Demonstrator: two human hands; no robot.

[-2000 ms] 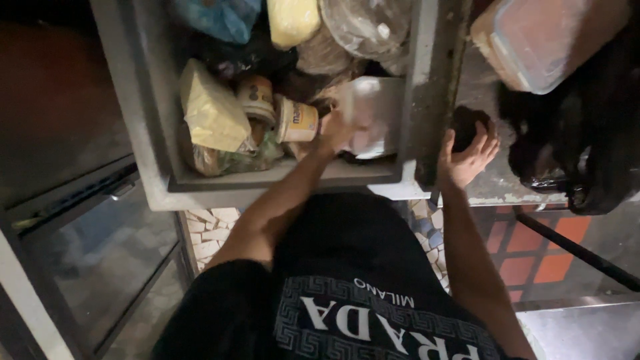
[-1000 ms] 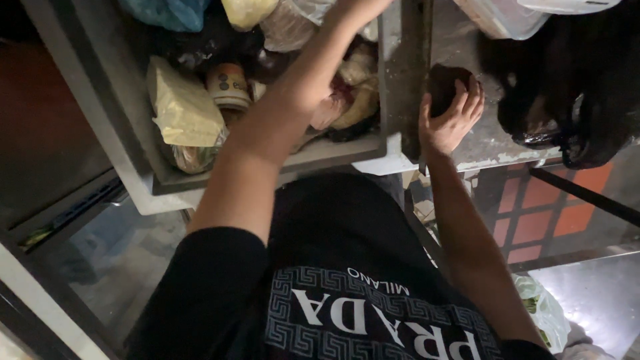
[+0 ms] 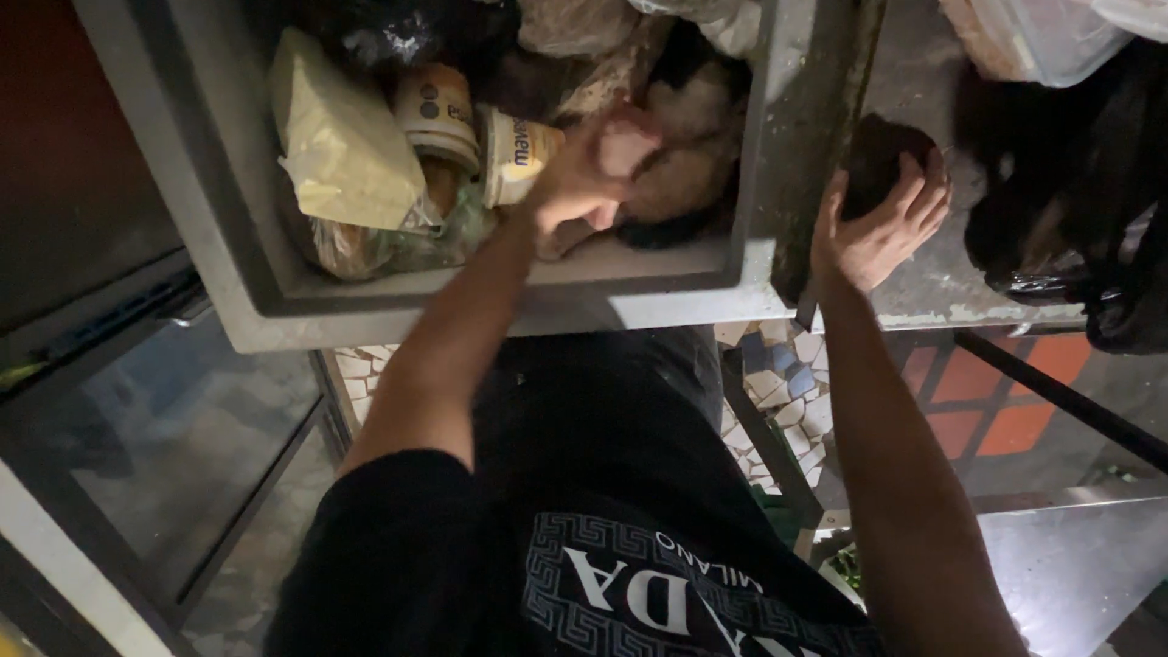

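My left hand [image 3: 598, 173] is inside a grey plastic bin [image 3: 675, 306], beside a white-and-yellow tub [image 3: 520, 155] and over bagged food. A pale pinkish mass [image 3: 630, 141] lies at its fingers; blur hides whether they grip it. Left of the hand are another printed tub [image 3: 438, 109] and a pale yellow wrapped block [image 3: 342, 137]. A brownish bundle [image 3: 680, 182] lies to the right. My right hand [image 3: 881, 224] rests with bent, spread fingers at the edge of a dark worktop [image 3: 922, 297], over a round dark patch that may be shadow or an object.
Black plastic bags [image 3: 1058, 210] and a clear plastic container [image 3: 1049, 41] lie on the worktop at right. Dark and clear bags fill the bin's far side. A glass-panelled dark frame [image 3: 182, 429] stands at left; mosaic floor shows below.
My left hand reached up across the bin one second ago and is back low inside it. The whitish container at its fingers two seconds ago no longer shows there. My right hand stays on the worktop.
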